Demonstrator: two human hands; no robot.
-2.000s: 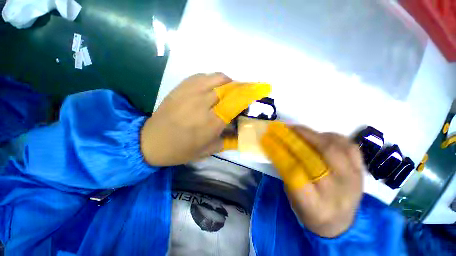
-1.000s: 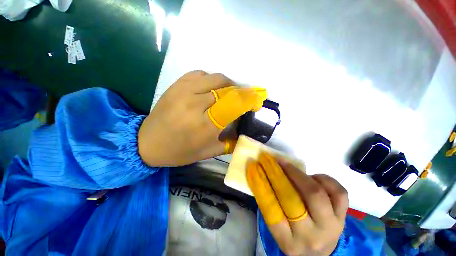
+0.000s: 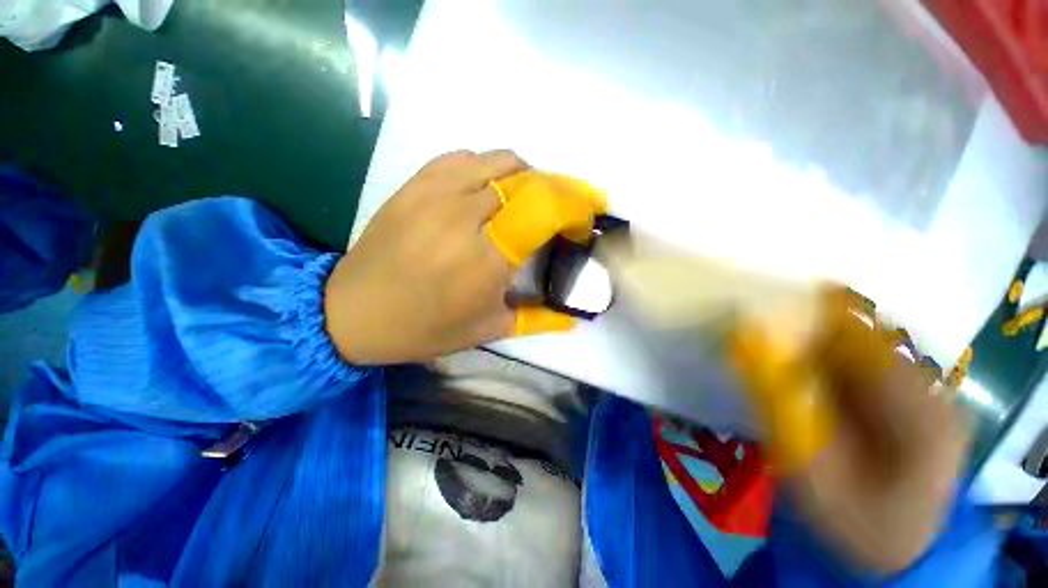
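My left hand (image 3: 431, 264), with yellow-orange finger cots, holds a black smartwatch case (image 3: 584, 276) between thumb and fingers at the near part of the white mat. The case's dark face shows a bright white patch, perhaps glare. My right hand (image 3: 868, 425), also in yellow-orange cots, is strongly blurred, to the right of the case. A blurred cream-yellow pad (image 3: 690, 281) extends from its fingertips towards the case, apart from my left fingers. The exact grip on the pad is too blurred to tell.
The white mat (image 3: 506, 126) bears a greyish translucent sheet (image 3: 850, 103). A red tray (image 3: 1000, 57) is upper right. Watch units at right are mostly hidden behind my right hand. Small labels (image 3: 172, 115) and white cloth (image 3: 46, 21) lie left on the green bench (image 3: 253, 138). Yellow finger cots (image 3: 1020, 318) lie far right.
My right hand has moved right with the cream pad, away from my lap side, and now covers the waiting watch units. The watch case has tilted in my left hand, which stays nearly in place.
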